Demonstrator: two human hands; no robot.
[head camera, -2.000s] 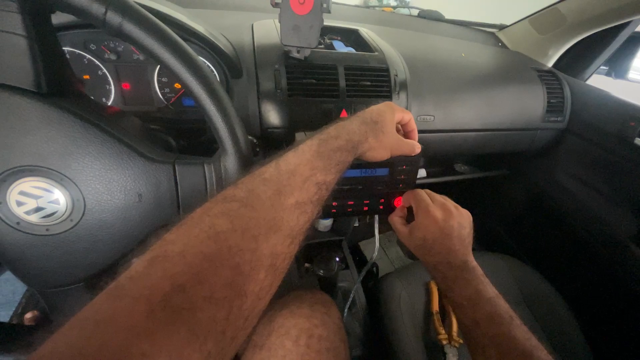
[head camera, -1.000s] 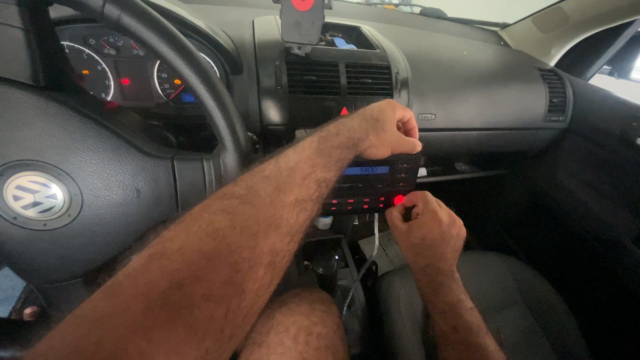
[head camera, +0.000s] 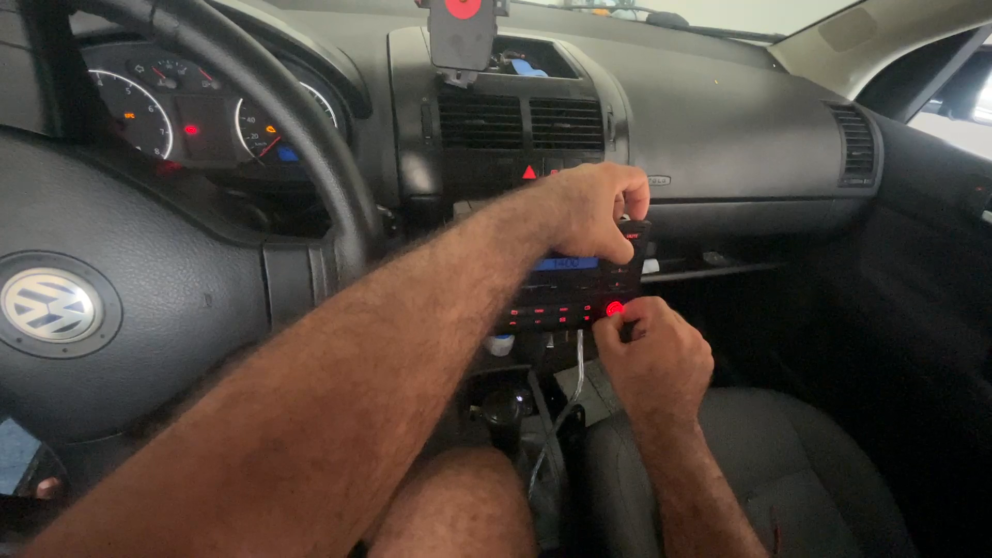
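Note:
A black car radio (head camera: 577, 288) with a lit blue display and red-lit buttons sits low in the centre console, partly behind my left forearm. My left hand (head camera: 626, 221) is at its upper right corner, thumb against the front and fingers curled over the top edge. Below it, my right hand (head camera: 632, 318) pinches the red-lit round knob (head camera: 614, 308) at the radio's lower right between thumb and forefinger. My left forearm crosses in front of the console and hides the radio's left part. A pale cable (head camera: 580, 364) hangs beneath the radio.
The steering wheel (head camera: 341, 178) and lit instrument cluster (head camera: 190, 116) are at left. A phone holder (head camera: 463, 39) stands above the centre air vents (head camera: 480, 124). The gear lever (head camera: 502, 407) is below, beside my knee. The passenger seat (head camera: 744, 465) lies under my right forearm.
Orange-handled pliers seen beside my right forearm two seconds ago no longer show. The thumb and fingers of my left hand have spread slightly at the radio's corner. My right hand stays at the knob.

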